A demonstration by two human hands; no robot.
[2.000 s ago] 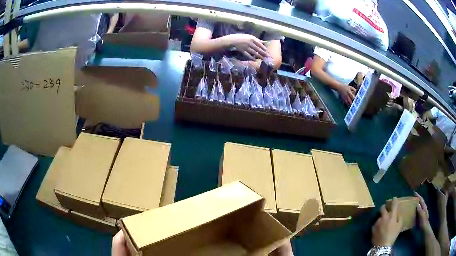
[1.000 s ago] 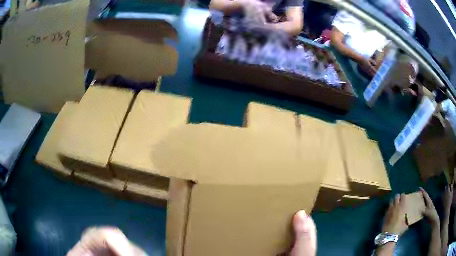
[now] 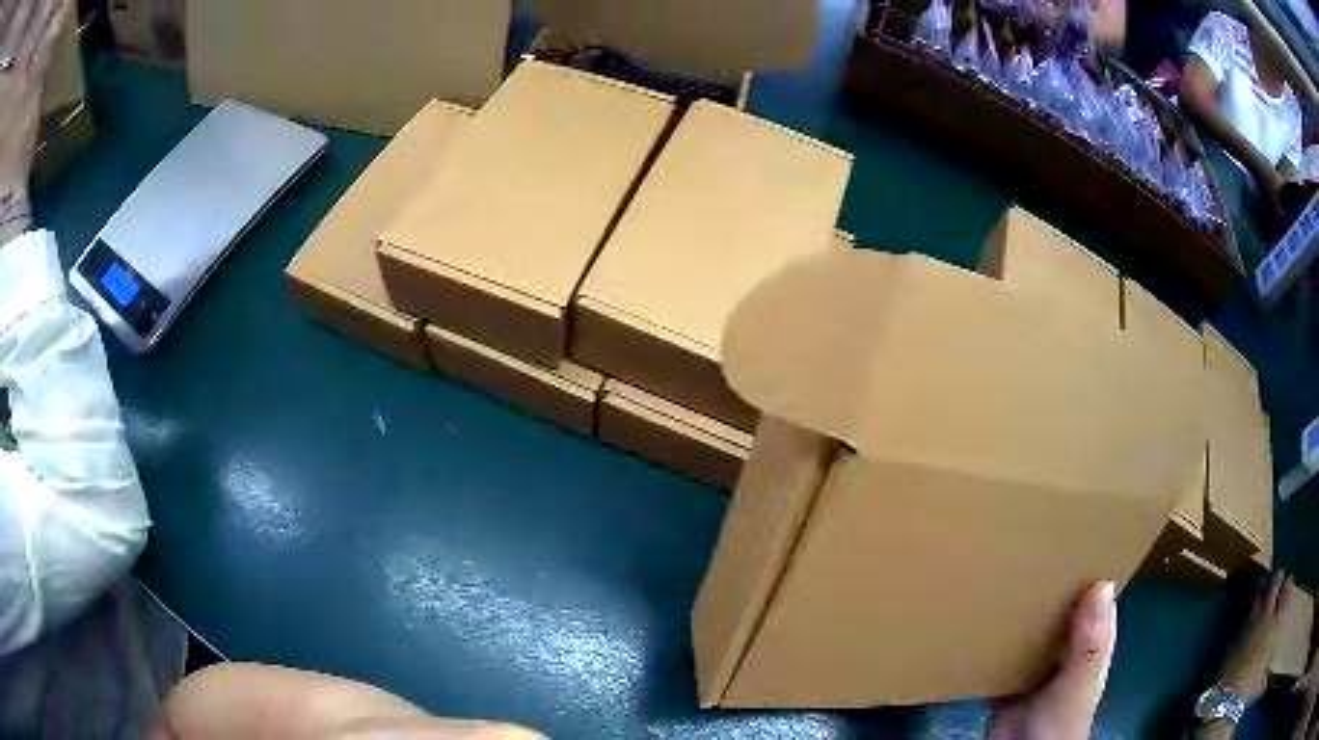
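Note:
A brown mailer box (image 3: 955, 578) stands tilted at the lower right of centre, its lid flap (image 3: 998, 362) with a rounded ear spread towards the stacks. My right hand (image 3: 1068, 677) grips its lower right edge; the thumb shows and the other fingers are hidden. My left hand or forearm (image 3: 333, 708) lies along the bottom edge, left of the box and apart from it. It is cut off, and its fingers cannot be made out. Finished mailer boxes (image 3: 535, 188) are stacked behind on the left, and more boxes (image 3: 1230, 434) stand at the right, partly covered.
A digital scale (image 3: 203, 217) with a blue display is at the left, beside a person's white sleeve (image 3: 65, 448). A divided carton (image 3: 1042, 159) of clear bags is at the upper right. Another person's watched hand (image 3: 1241, 672) is at the lower right. Cardboard panel (image 3: 347, 58) behind.
The view has swung left, showing the scale and a neighbour's arm. The open box has turned from its earlier side-on pose, its flap now facing away. My left hand has come off the box.

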